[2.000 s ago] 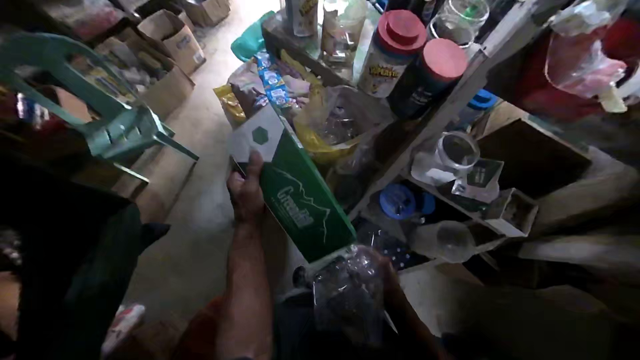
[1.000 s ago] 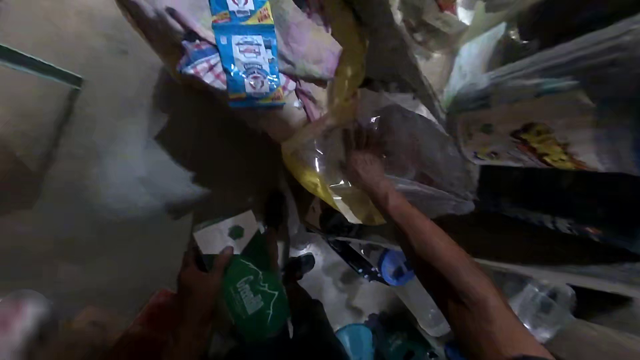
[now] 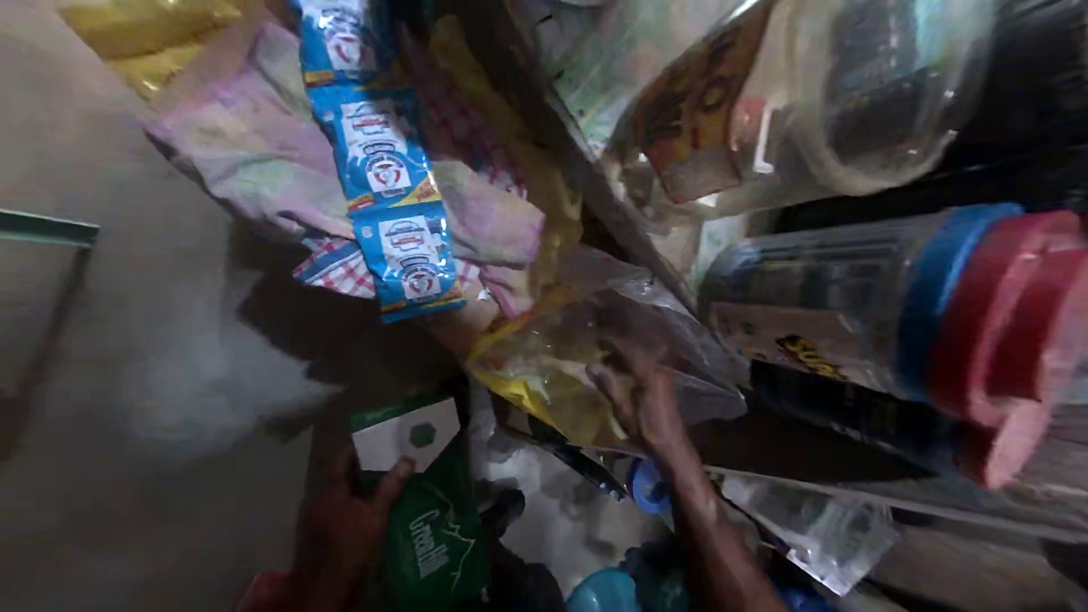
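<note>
My left hand (image 3: 365, 510), low in the view, grips a green and white box (image 3: 433, 527) by its side, the thumb on its white end panel. My right hand (image 3: 633, 391) is at the mouth of a hanging yellow and clear plastic bag (image 3: 544, 374), its fingers partly blurred; whether they pinch the film cannot be told. Above the bag hangs a strip of blue sachets (image 3: 408, 255) over pink, checkered cloths (image 3: 255, 153).
At the right, a jar with a blue and red lid (image 3: 816, 314) and large clear plastic jars (image 3: 884, 93) stand on a wooden shelf (image 3: 850, 489). Clear packaging (image 3: 816, 527) lies below it. A green chair part (image 3: 47, 228) is at the left edge.
Two seconds ago my right hand was by a clear plastic item below the box; it is now at the yellow bag. The left hand still holds the box. The view has moved closer to the bag.
</note>
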